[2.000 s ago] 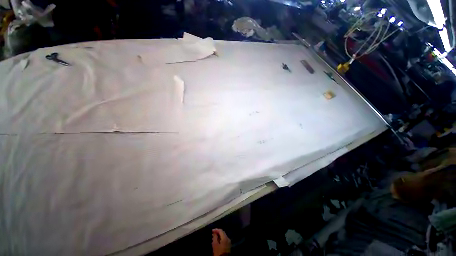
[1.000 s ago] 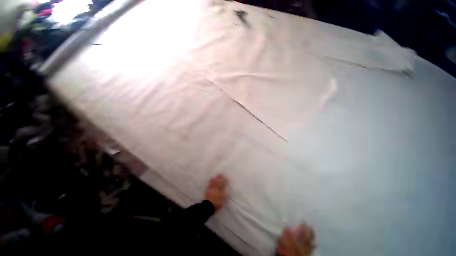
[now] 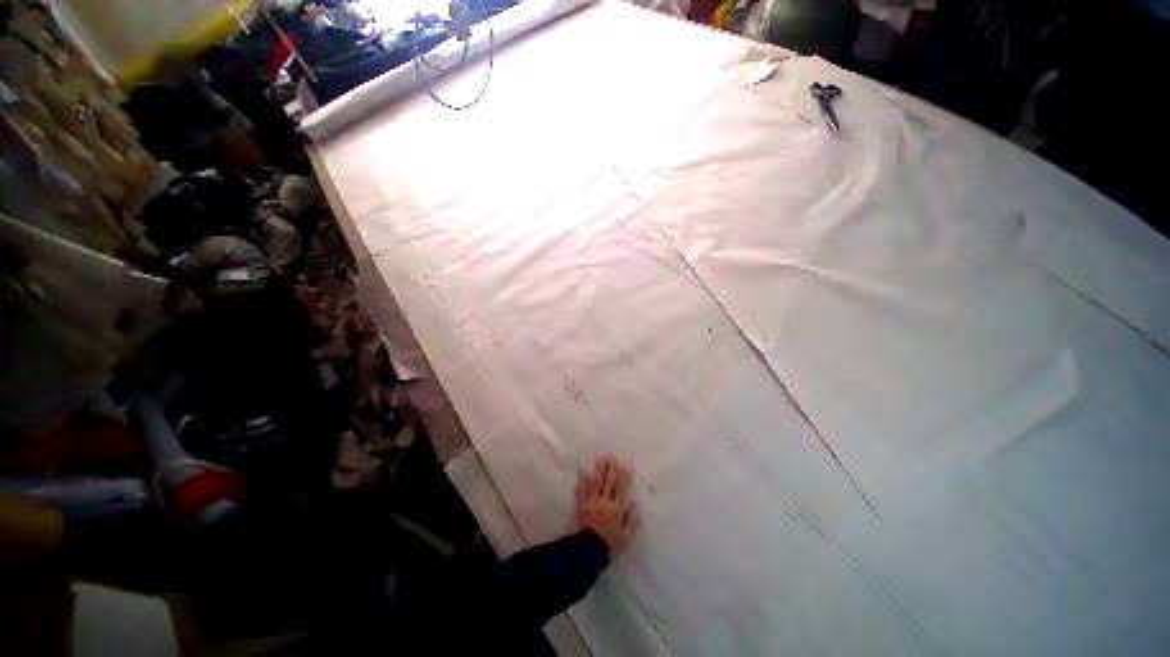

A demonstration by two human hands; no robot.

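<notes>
White marker paper [image 3: 513,321] with thin printed pattern lines covers the long table. My left hand [image 3: 610,507] lies flat on the paper near its front edge, palm down, fingers slightly apart, holding nothing. A dark sleeve runs from it to the lower left. A long dark slit [image 3: 802,408] runs diagonally through the sheet, right of my hand. Dark scissors [image 3: 830,108] lie on the wrinkled sheet towards the far edge. My right hand is not in view.
The table's near edge [image 3: 449,417] runs down to the bottom centre. Fabric scraps [image 3: 347,336] lie on the floor at left, beside dark bundles. A thin dark cable loop [image 3: 456,84] hangs over the bright far end. Hanging pieces [image 3: 64,128] are at upper left.
The view has swung left towards the table's far end. One second ago both hands were on the sheet; now only my left hand shows, still flat, and my right has left the picture.
</notes>
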